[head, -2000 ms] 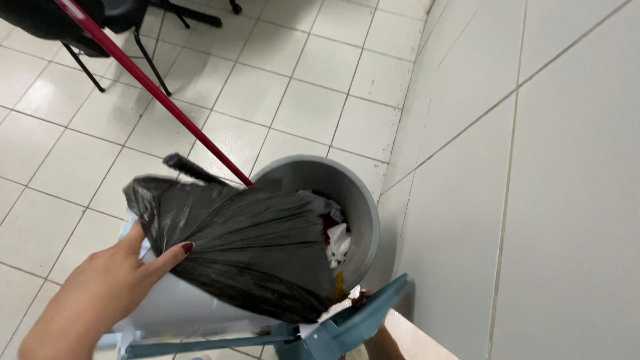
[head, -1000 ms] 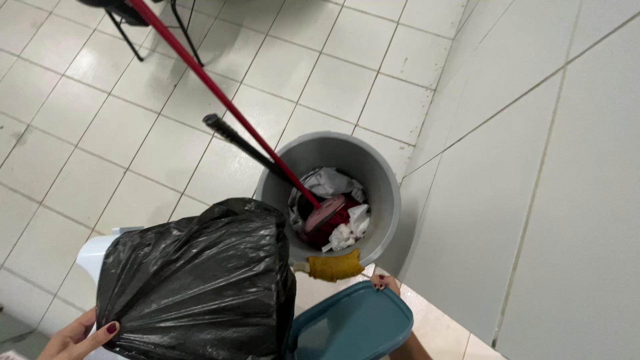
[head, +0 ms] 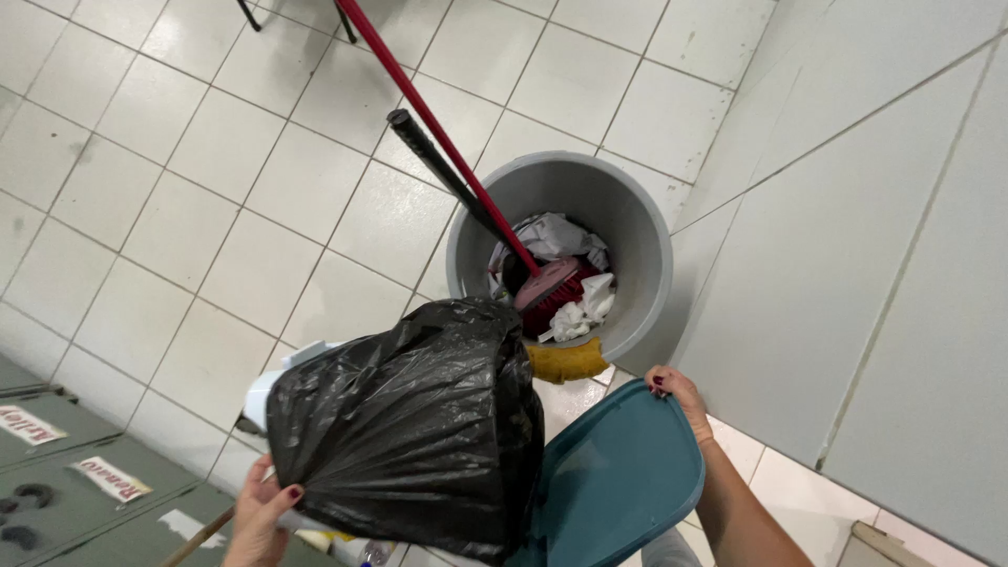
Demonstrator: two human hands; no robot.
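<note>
A black plastic bag (head: 402, 425) covers most of a light blue bin (head: 260, 398), whose edge shows at the left. My left hand (head: 264, 508) grips the bag and the bin's side at the lower left. My right hand (head: 676, 394) holds the far edge of a teal plastic lid (head: 622, 480), tilted up right of the bag. Beyond stands a round grey bin (head: 642, 244) with crumpled white paper (head: 583, 311) inside. A broom with a red handle (head: 441, 134) rests head-down in it, beside a black handle (head: 441, 165). A yellow cloth-like piece (head: 567, 361) lies at its near rim.
A tiled wall (head: 850, 236) rises at the right, close to the grey bin. Grey metal lockers (head: 71, 488) with written labels stand at the lower left, near a wooden stick (head: 197, 539). Dark chair legs (head: 346, 24) reach the white tiled floor (head: 260, 165) at the top.
The black bag has moved off the grey bin's mouth, uncovering the broom head and paper. My left hand has gone lower with the bag. The teal lid shows more of its broad face.
</note>
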